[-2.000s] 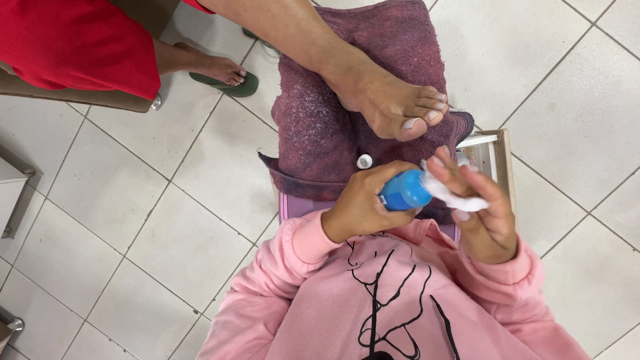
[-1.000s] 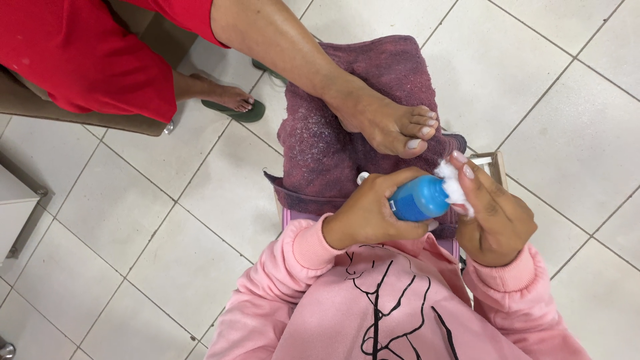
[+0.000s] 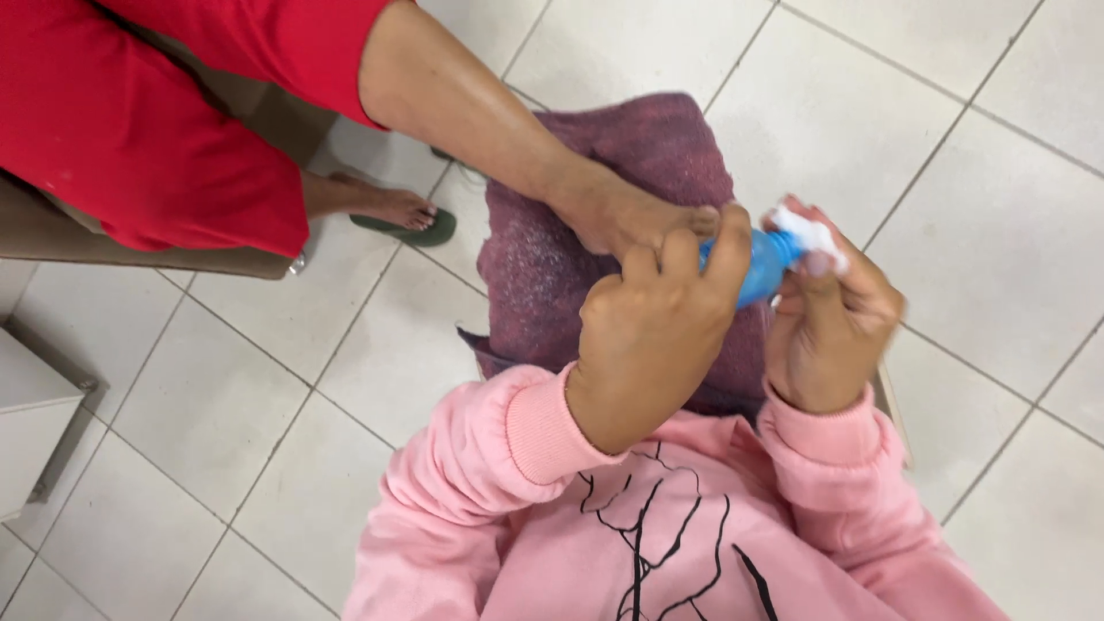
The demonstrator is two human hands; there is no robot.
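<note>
My left hand (image 3: 660, 323) grips a blue plastic bottle (image 3: 759, 269), tilted sideways with its neck toward the right. In my right hand (image 3: 832, 319) is a wad of white cotton (image 3: 809, 237), held against the mouth of the bottle. Just beyond my left hand, another person's bare foot (image 3: 617, 211) rests on a worn purple towel (image 3: 539, 285); my fingers partly hide its toes. A small white thing shows by my right fingers, too small to name.
The seated person's red garment (image 3: 190, 164) and brown seat (image 3: 250, 263) fill the upper left. Their other foot wears a green flip-flop (image 3: 444, 228). A white cabinet (image 3: 34, 414) stands at the left edge on the tiled floor (image 3: 345, 466).
My left hand has turned over with the bottle, which now lies tipped into the cotton. The small white cap seen on the towel two seconds ago is out of sight.
</note>
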